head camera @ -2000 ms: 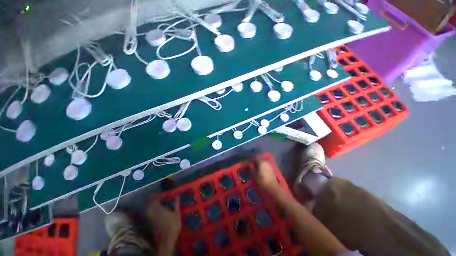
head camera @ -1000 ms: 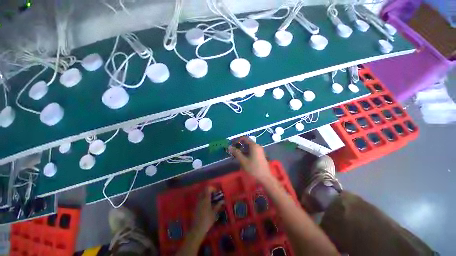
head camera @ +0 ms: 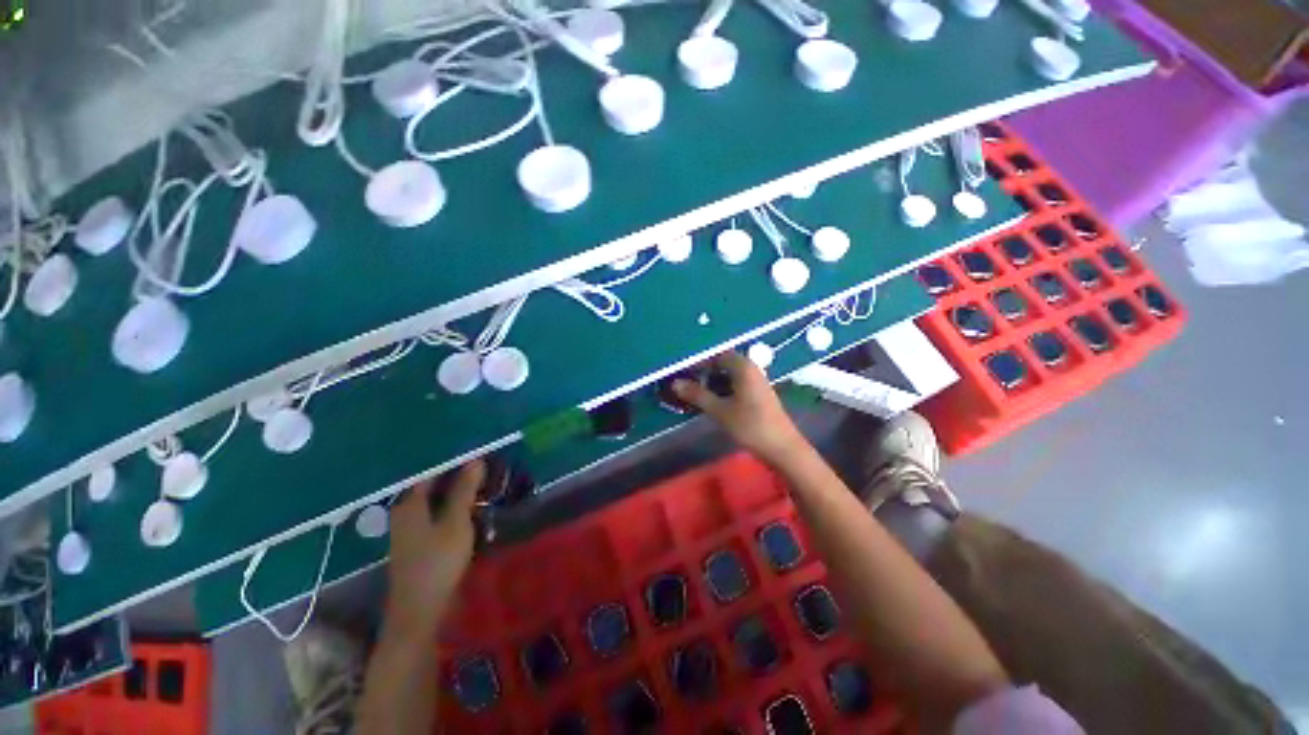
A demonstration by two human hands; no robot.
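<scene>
The red-orange compartment tray lies between the legs. Its back pockets look empty and dark watches sit in the nearer ones. My left hand is at the lowest shelf's front edge, with dark watch bodies at its fingertips; how many is unclear. My right hand is further right along that shelf, its fingers closed around a small dark watch, partly hidden. Another dark watch lies on the lowest shelf between my hands, beside a blurred green patch.
Green tiered shelves carry white charging pucks and looped cables. Stacked red-orange trays with watches stand right, near a white box and purple bin. A side tray is lower left. My shoe stands beside the white box.
My left hand has moved from over the tray forward to the lowest shelf. My right hand stays at that shelf. More back tray pockets are empty, and a dark watch shows on the shelf between my hands.
</scene>
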